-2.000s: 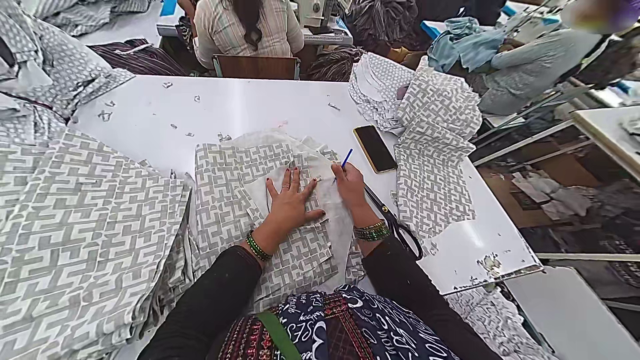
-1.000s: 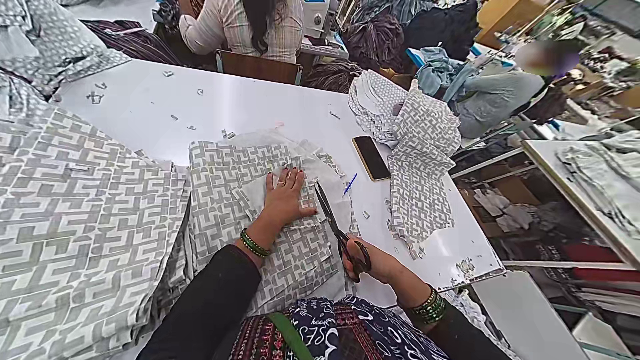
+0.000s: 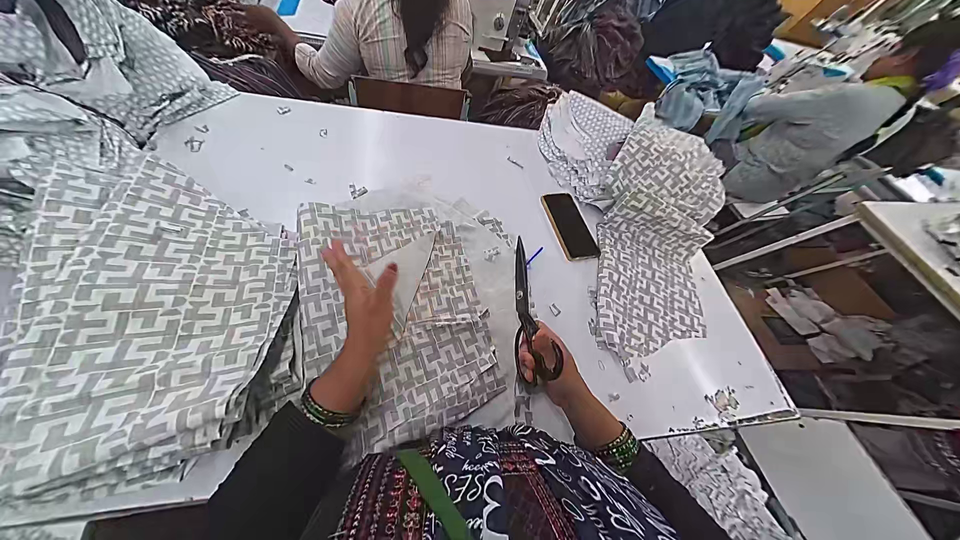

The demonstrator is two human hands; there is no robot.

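Patterned grey-and-white fabric pieces [image 3: 450,375] lie stacked on the white table in front of me. My left hand [image 3: 364,300], slightly blurred, is over the stack with fingers spread, beside a folded-back corner [image 3: 409,277] that shows its plain underside; whether the fingers touch it I cannot tell. My right hand [image 3: 551,367] holds black-handled fabric scissors [image 3: 523,300] by the loops, blades together and pointing away from me. Thin whitish sheet material [image 3: 495,285] shows under and beside the stack. A blue pen [image 3: 534,256] lies by the blades, partly hidden.
A tall pile of the same fabric [image 3: 150,322] fills the left side. A phone [image 3: 570,226] lies right of the pen, with draped fabric [image 3: 652,277] beyond it. Small scraps [image 3: 195,142] dot the table [image 3: 435,150]. A seated person [image 3: 405,37] is past the far edge, near a sewing machine [image 3: 496,22].
My right hand held the pen two seconds ago and now has the scissors, which lay on the table then. My left hand has moved left from the fabric it pressed, and a corner is now folded back.
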